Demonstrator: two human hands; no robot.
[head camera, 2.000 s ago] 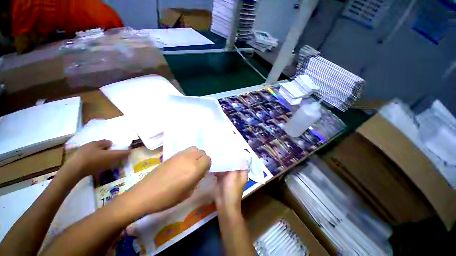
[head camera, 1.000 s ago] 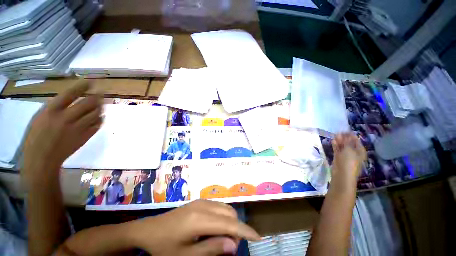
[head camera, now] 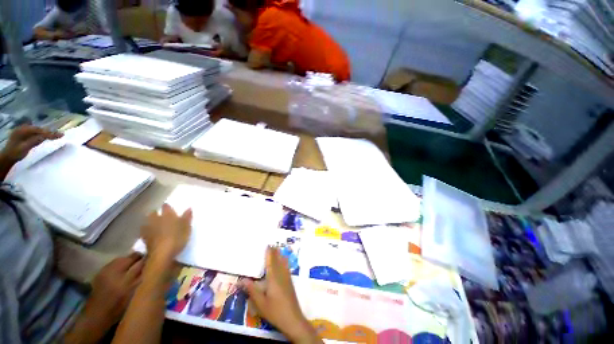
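A white calculator slab (head camera: 225, 232) lies plain back up on the printed poster mat (head camera: 350, 302). My left hand (head camera: 166, 232) is on its left end, slightly blurred. My right hand (head camera: 275, 292) is at its near right corner, fingers along the right edge. Both hands hold the slab at its ends. Its key side is hidden.
Another person's hand (head camera: 121, 277) is close beside my left forearm. White units (head camera: 84, 185) lie at left; a tall stack (head camera: 145, 101) stands behind. White sheets (head camera: 367, 181), frosted pouches (head camera: 458, 228) and a blurred bottle (head camera: 565, 295) are at right.
The view has swung left and up. My right hand has left the frosted pouches and come to the white slab. My left hand is now on the slab's left end.
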